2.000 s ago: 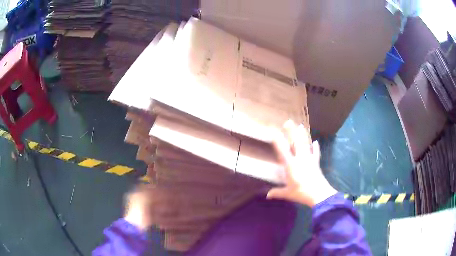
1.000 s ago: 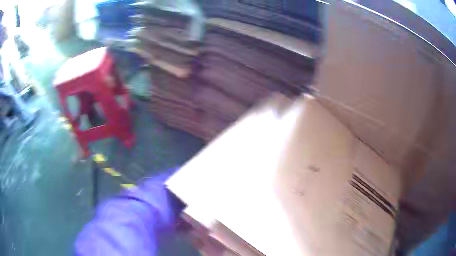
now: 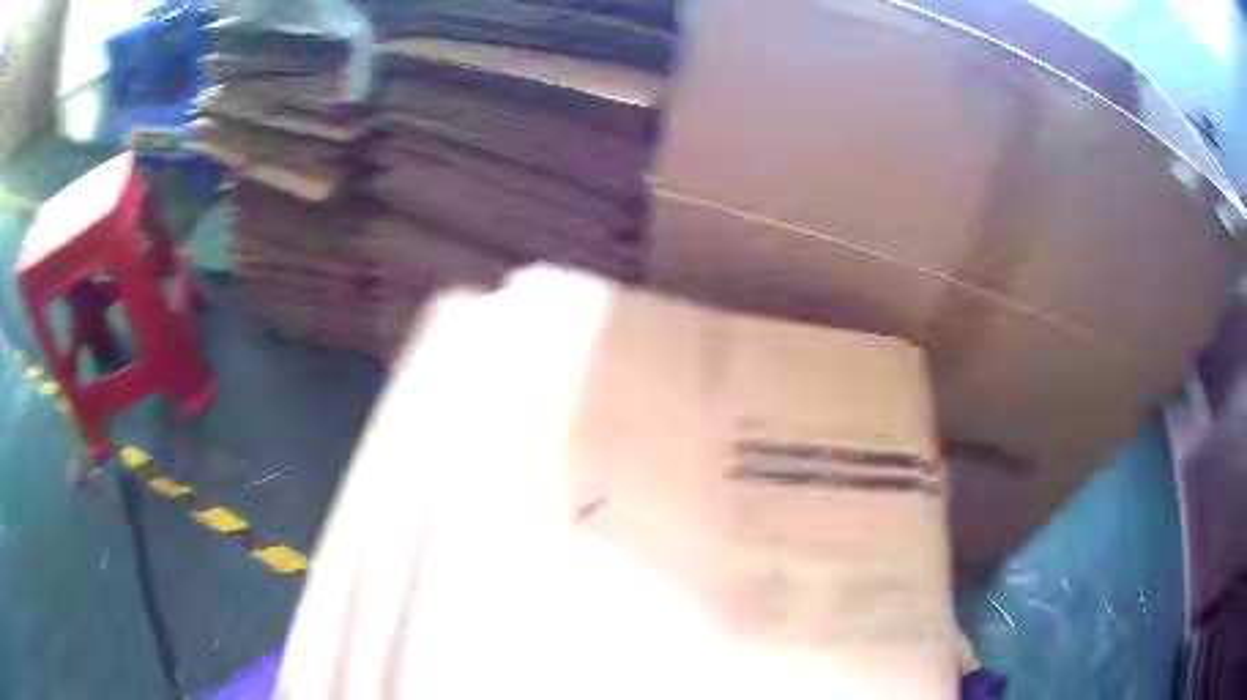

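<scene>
Flat brown cartons point(image 3: 821, 547), held as a stack, fill the lower middle of the view, close to me. Two dark printed bars show on the right part of the top one; its left part is washed out by glare. My left hand is out of view; only a bit of purple sleeve point(image 3: 253, 680) shows at the bottom edge. A sliver of my right hand point(image 3: 966, 651) shows at the cartons' lower right edge, with dark sleeve below it. Its fingers are hidden.
A red plastic stool point(image 3: 123, 301) stands at the left on the green floor, near yellow-black tape point(image 3: 219, 520). Stacks of flat cartons point(image 3: 506, 178) stand behind. A large brown carton point(image 3: 875, 164) stands at the back right. More cartons point(image 3: 1221, 506) are at the right edge.
The cartons have come closer and more upright in view than two seconds ago. My left hand and most of my right hand have gone from view. The view has swung left, then partly back right.
</scene>
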